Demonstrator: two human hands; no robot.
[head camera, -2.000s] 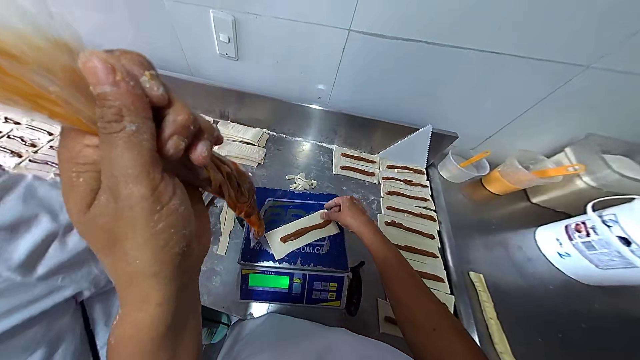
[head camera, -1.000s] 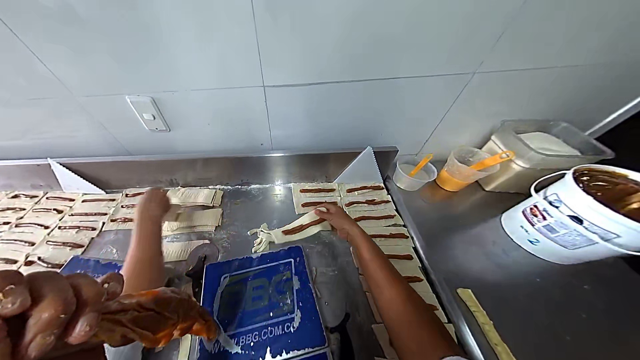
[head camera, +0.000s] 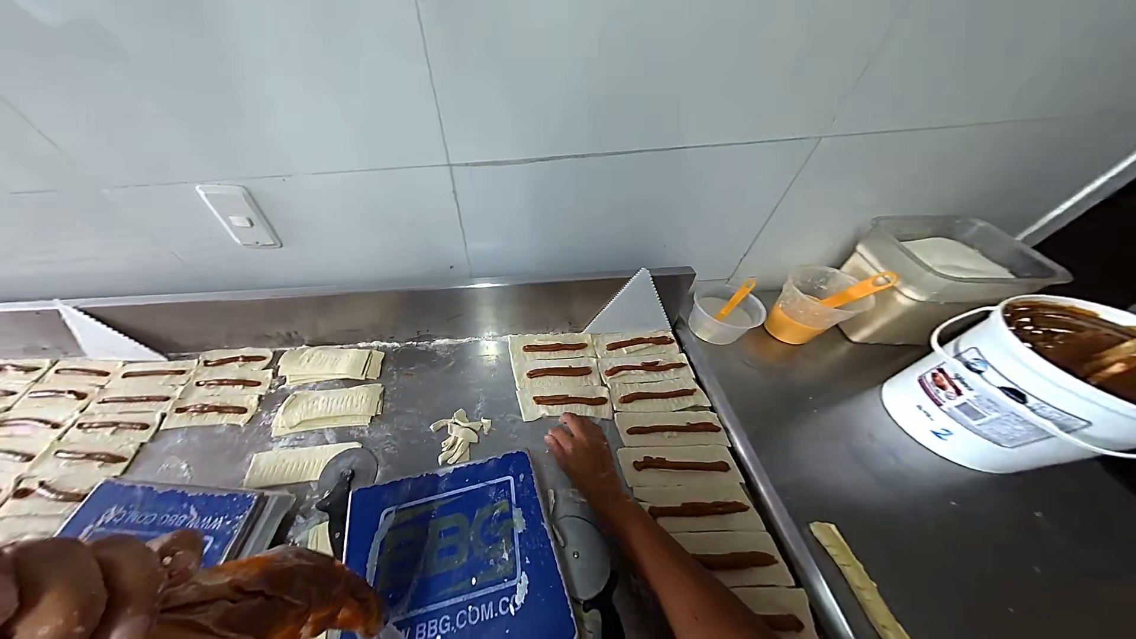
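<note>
My left hand (head camera: 84, 581), at the lower left, grips a piping bag (head camera: 275, 590) of brown filling above two blue-topped scales. My right hand (head camera: 586, 457) is beside the lower edge of a pale dough rectangle (head camera: 537, 404) with a brown filling line, its fingers slightly apart. That rectangle is lowest in a short column, left of a longer column of filled dough rectangles (head camera: 674, 453). The nearer scale (head camera: 453, 541) has a worn blue top with no dough on it. Dough scraps (head camera: 460, 435) lie behind it. The bag's tip is hard to make out.
Filled dough (head camera: 129, 399) and stacked plain strips (head camera: 328, 408) lie left. Pizza cutters (head camera: 342, 484) (head camera: 586, 555) flank the near scale. A toothed scraper (head camera: 635, 306) leans at the rear ledge. Cups (head camera: 726, 315) (head camera: 794, 306), a flour container (head camera: 958, 257) and a filling bucket (head camera: 994, 399) stand right.
My right hand has moved right and let go of the filled dough rectangle, which now lies in the short column. Another hand, seen over the left dough a second ago, has left the view.
</note>
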